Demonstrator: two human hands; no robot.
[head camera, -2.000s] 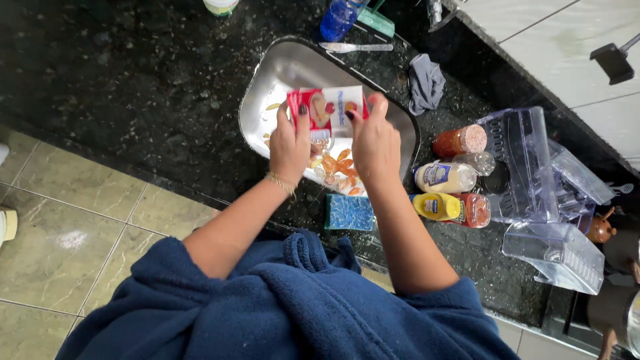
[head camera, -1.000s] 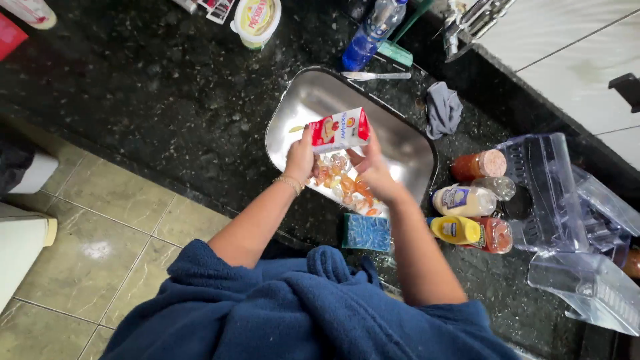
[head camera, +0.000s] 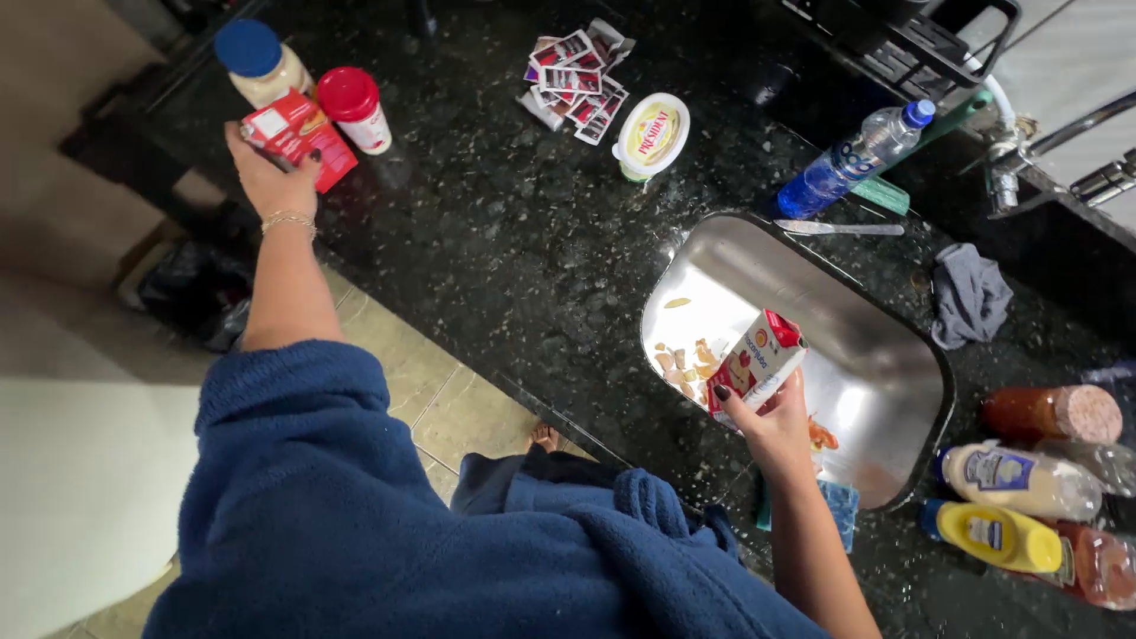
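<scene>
My left hand (head camera: 273, 174) is closed around a red carton (head camera: 306, 138) at the counter's far left. That carton is beside a jar with a blue lid (head camera: 266, 67) and a white tub with a red lid (head camera: 357, 108). Over the steel sink (head camera: 874, 355), my right hand (head camera: 774, 426) grips a red and white carton (head camera: 761, 357), tilted, with its top toward the upper right. Food scraps (head camera: 679, 366) lie in the sink below it. A blue sponge (head camera: 839, 513) is at the sink's near edge, partly hidden by my right forearm.
Sachets (head camera: 577, 84) and an oval tub (head camera: 652, 135) stand on the dark stone counter. A blue bottle (head camera: 839, 169), a knife (head camera: 839, 228) and a grey cloth (head camera: 969, 293) border the sink. Condiment bottles (head camera: 1003, 535) are at right. A black-lined bin (head camera: 200, 293) is at lower left.
My left hand has left the red and white carton, moved far left and taken hold of a red carton. My right hand still holds the first one. The view has shifted left.
</scene>
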